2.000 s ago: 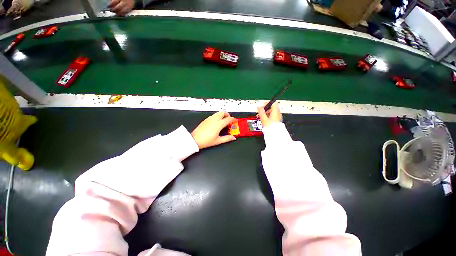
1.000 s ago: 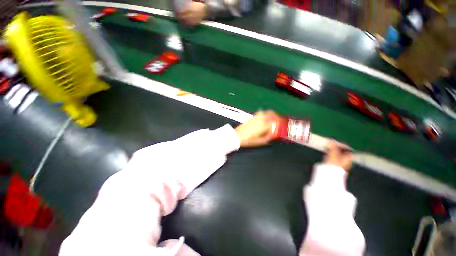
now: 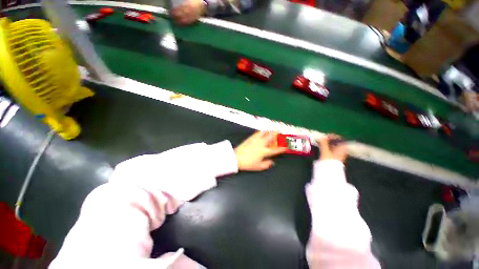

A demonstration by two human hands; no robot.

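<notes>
A red plastic unit point(image 3: 295, 144) with a black-and-white patterned face lies at the bench edge beside the worn white belt rail. My left hand point(image 3: 257, 152) holds its left end. My right hand point(image 3: 332, 148) is just right of the unit, its fingers bent around a small dark thing that is blurred, seemingly the slim dark tool. Whether my right fingers touch the unit is unclear.
The green conveyor belt point(image 3: 210, 76) carries several red units beyond the white rail point(image 3: 152, 94). A yellow fan point(image 3: 42, 68) stands at left, a blurred white fan point(image 3: 457, 234) at right. Another person's hand point(image 3: 187, 11) is across the belt. Cardboard boxes point(image 3: 438, 44) are far right.
The view has turned, bringing the yellow fan in. My left hand still holds the red unit, now lower at the bench edge than one second ago. My right hand has moved nearer to it. Belt units have shifted.
</notes>
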